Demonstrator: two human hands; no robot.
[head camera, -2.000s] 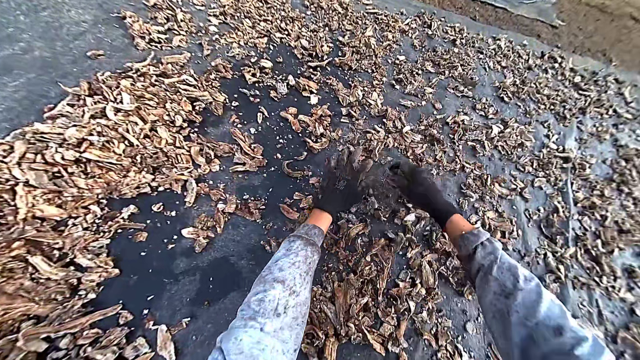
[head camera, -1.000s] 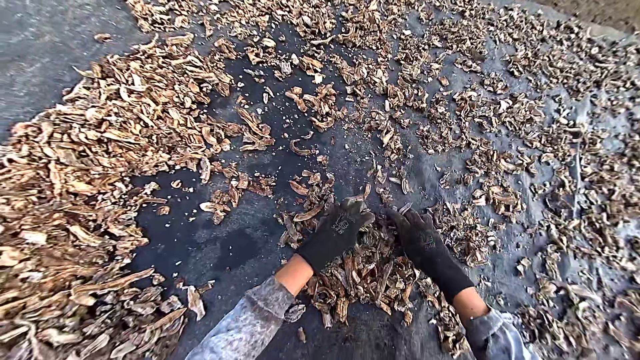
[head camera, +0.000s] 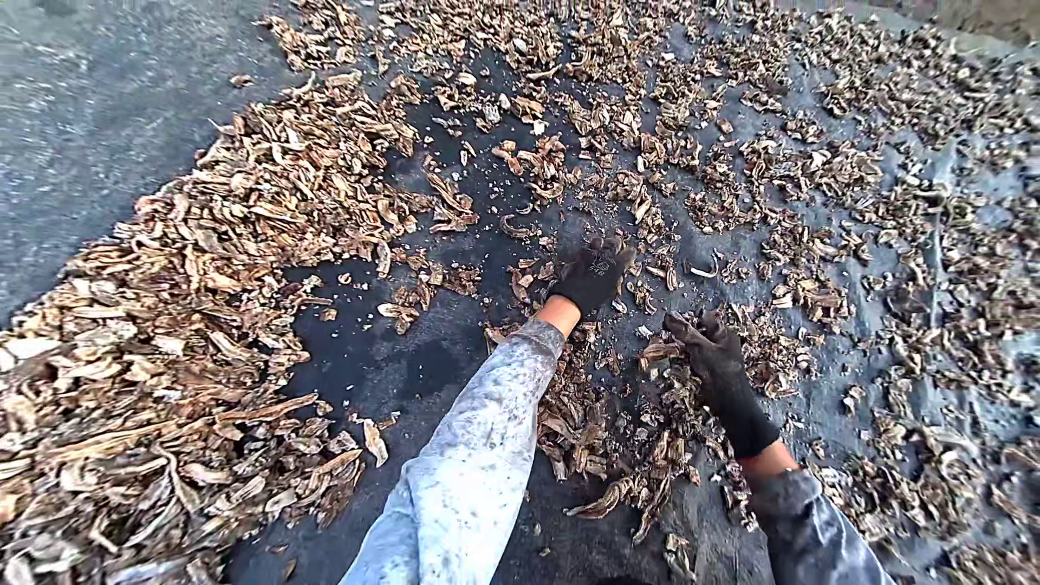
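My left hand (head camera: 595, 272), in a black glove, is stretched forward over the dark ground sheet (head camera: 390, 357), palm down on scattered dried brown slices. My right hand (head camera: 719, 366), gloved the same way, is lower and to the right, its fingers at the edge of a small heap of dried slices (head camera: 581, 422). That heap lies between and below both hands. Whether either hand grips any pieces cannot be told, as the palms face down and the fingertips are partly hidden.
A thick bank of dried slices (head camera: 236, 219) runs along the left side. More slices (head camera: 821, 171) lie thinly spread at the top and right. Bare grey sheet shows at the upper left, and a strip of brown ground (head camera: 975, 16) at the top right corner.
Both hands were close together on the small heap a second ago. Now they are farther apart, the left one reaching farther forward and the right one farther right.
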